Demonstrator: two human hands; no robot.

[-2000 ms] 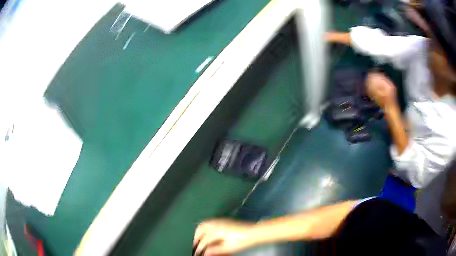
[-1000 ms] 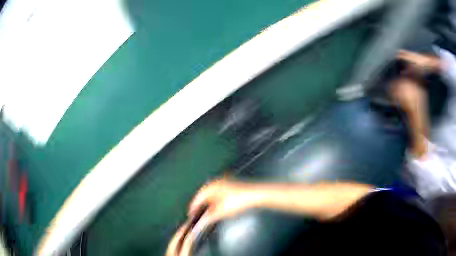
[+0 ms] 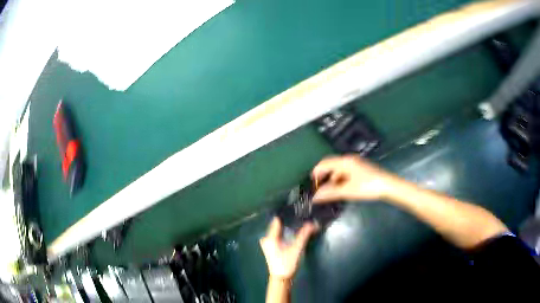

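Note:
A black box or tray (image 3: 294,208) lies at the near edge of the dark-green bench; it is blurred, so its exact part cannot be told. My left hand (image 3: 286,251) comes up from below, with thumb and fingers around its lower side. My right hand (image 3: 349,180) comes from the right, its fingers bent onto its upper right part. What the right fingertips pinch is blurred. Another black unit with small white print (image 3: 348,131) lies beyond, under the shelf edge.
The green shelf with its pale edge (image 3: 237,131) crosses the view. On it are white sheets (image 3: 130,35), a red and black cutter (image 3: 69,145) and a long black box (image 3: 28,204) at far left. Boxes stand in a row (image 3: 139,284) at lower left. More black pieces (image 3: 520,130) lie at far right.
The view has swung left, bringing the box row and cutter into view. My left hand is now clearly visible, and both hands are at the black piece. The co-worker has mostly left view.

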